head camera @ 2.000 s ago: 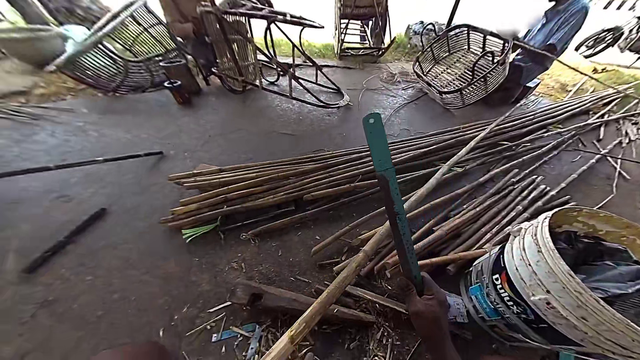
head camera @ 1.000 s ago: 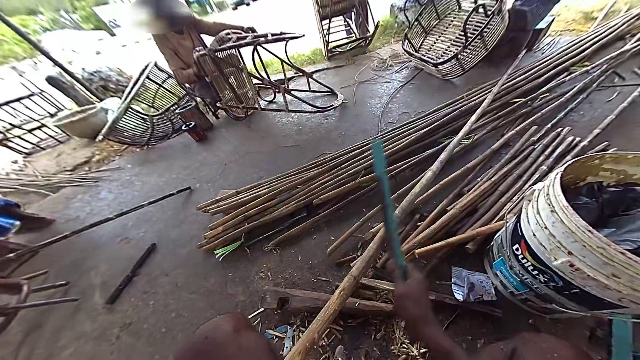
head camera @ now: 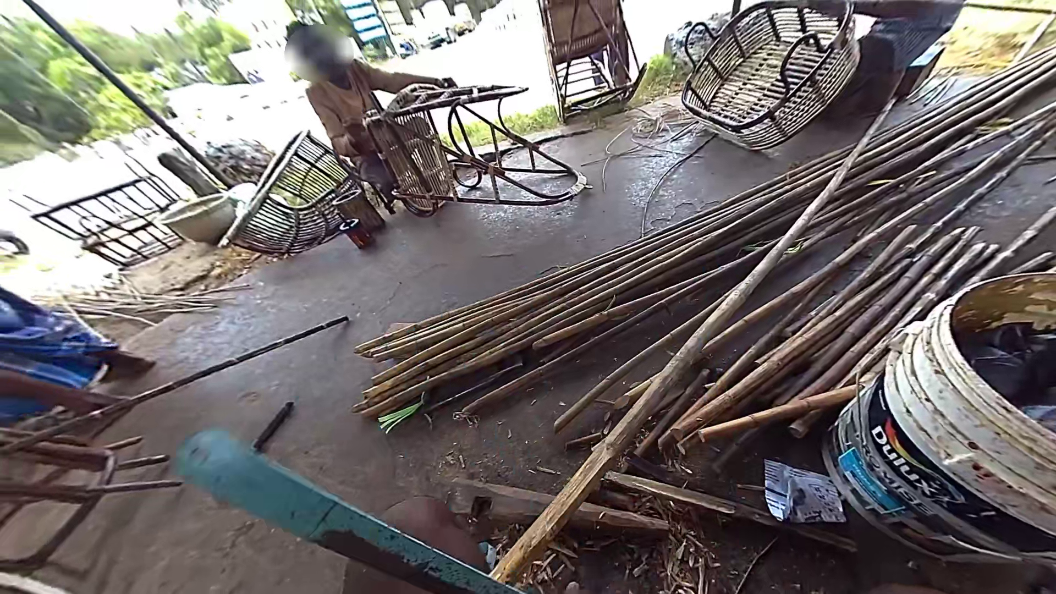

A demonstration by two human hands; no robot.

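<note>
A flat blade-like strip with worn green paint (head camera: 322,516) slants across the bottom of the head view, close to the camera, its rounded end up and to the left. Its lower end runs out at the bottom edge; no hand shows on it. Neither my left hand nor my right hand is visible. A knee (head camera: 433,528) shows behind the strip. Just right of it, a long wooden pole (head camera: 660,384) lies diagonally over a bundle of canes (head camera: 561,305). Shorter canes (head camera: 808,346) lie beneath and beside the pole. A split piece of wood (head camera: 569,511) rests among shavings.
A paint bucket (head camera: 916,421) holding dark plastic stands at right, beside a crumpled packet (head camera: 802,492). A person (head camera: 342,107) at the back handles a cane frame (head camera: 495,173). Woven baskets (head camera: 771,74) stand behind. Another person's arm (head camera: 58,392) is at left, near a dark rod (head camera: 272,355).
The green strip has swung from nearly upright to a leftward slant, lower and nearer the camera. The right hand that held it has left the view. The view has turned leftward.
</note>
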